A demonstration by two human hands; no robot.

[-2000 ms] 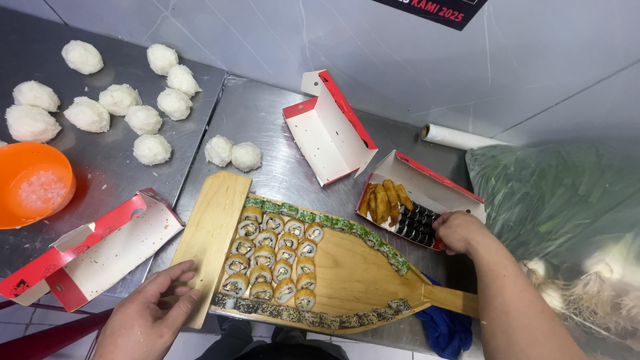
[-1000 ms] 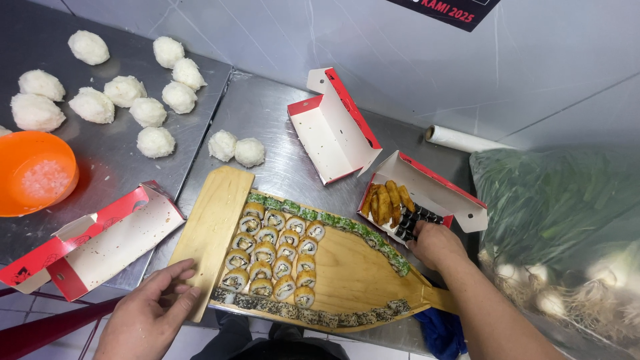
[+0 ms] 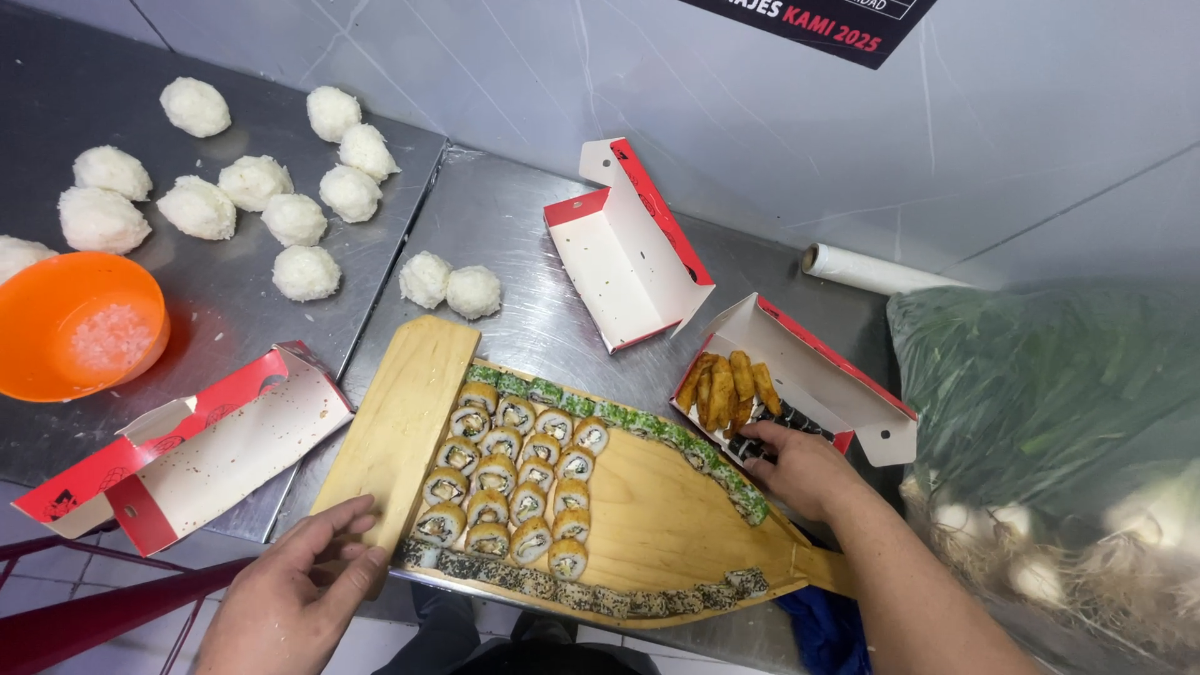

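A boat-shaped wooden sushi board point(image 3: 656, 487) lies across the steel counter, its flat wooden end piece point(image 3: 398, 412) at the left. My left hand point(image 3: 305, 581) rests at the lower edge of that end piece, fingers loosely bent. Rows of fried sushi rolls point(image 3: 497, 473) fill the board's left part, with green-coated pieces point(image 3: 647, 422) along the far edge and seed-coated pieces point(image 3: 600, 595) along the near edge. My right hand point(image 3: 797, 464) reaches into a red and white box point(image 3: 816, 375), fingers on black nori-wrapped rolls point(image 3: 797, 422) beside fried golden sticks point(image 3: 727, 389); its grip is partly hidden.
Open boxes lie behind the board point(image 3: 619, 262) and at the left point(image 3: 234, 450). Several rice balls point(image 3: 295, 220) and an orange bowl point(image 3: 56, 319) are on the left. A white roll point(image 3: 872, 267) and bagged green onions point(image 3: 1050, 403) are at the right; a blue cloth point(image 3: 825, 628) is below the handle.
My right hand has moved left along the black rolls inside the box. My left hand stays by the wooden end piece.
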